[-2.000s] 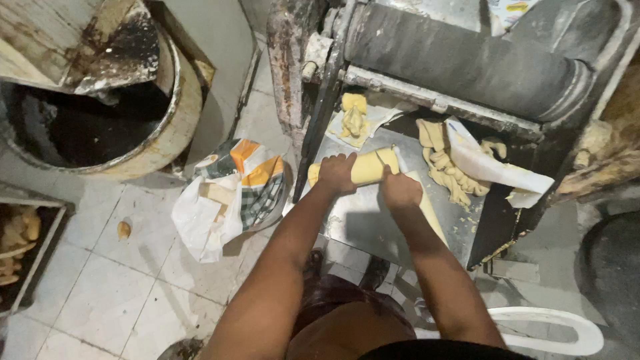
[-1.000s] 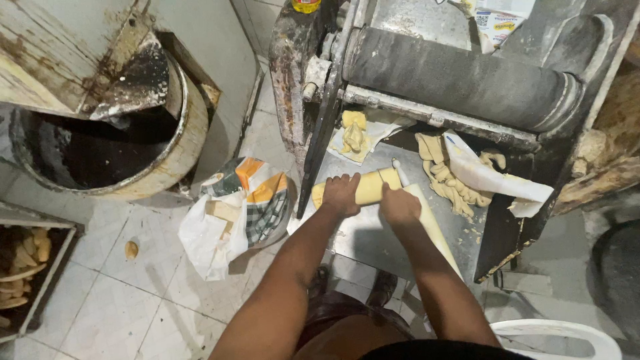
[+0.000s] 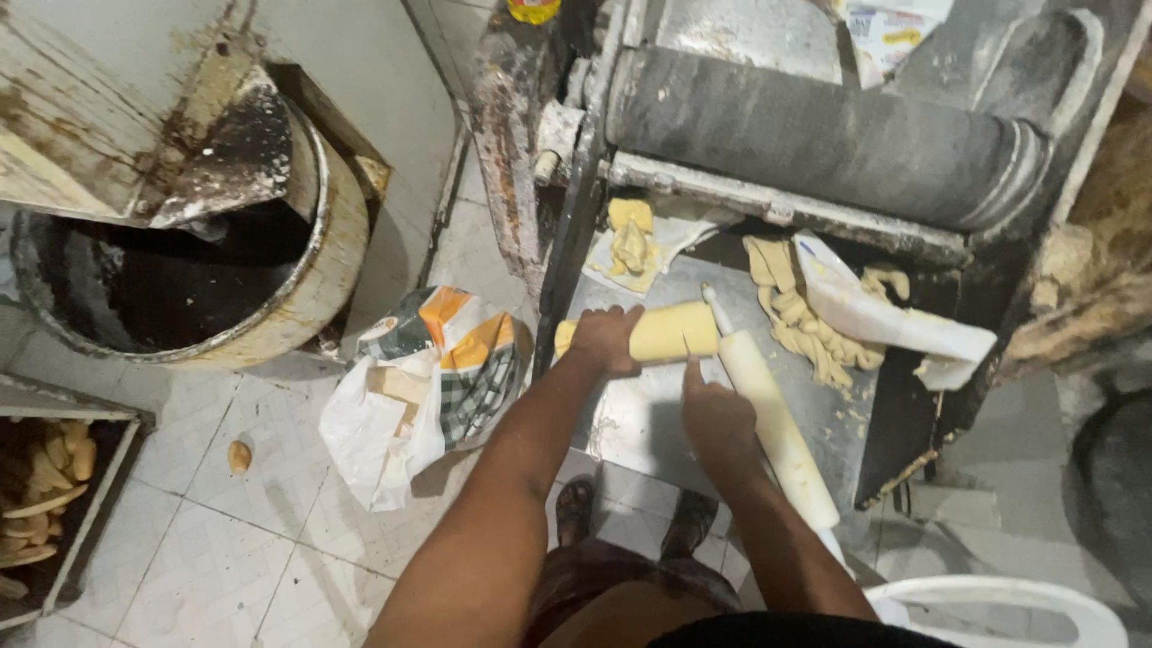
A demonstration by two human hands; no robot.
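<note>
A thick yellow roll of dough [image 3: 664, 333] lies across the metal worktop. My left hand [image 3: 609, 339] wraps over its left part and grips it. My right hand [image 3: 718, 409] is closed near the roll's right end, its index finger pointing along a thin blade [image 3: 687, 344] that touches the dough; the handle is hidden in the fist. A white rolling pin [image 3: 778, 427] lies just right of that hand, slanting towards me. Dough strips [image 3: 792, 310] lie beyond the pin, partly under a white plastic scraper or sheet [image 3: 886, 315]. Yellow dough pieces [image 3: 632, 238] rest on paper behind the roll.
The large metal roller [image 3: 810, 135] of a dough machine spans the back. A big round metal bowl [image 3: 346, 261] stands at the left. On the tiled floor are a plastic sack [image 3: 414, 387] and a small bread piece [image 3: 238, 457]. A crate [image 3: 108, 504] holds bread; a white chair [image 3: 999, 589] is at lower right.
My right hand has shifted slightly along the roll's right part, and its index finger now extends towards the dough. My left hand stays on the roll.
</note>
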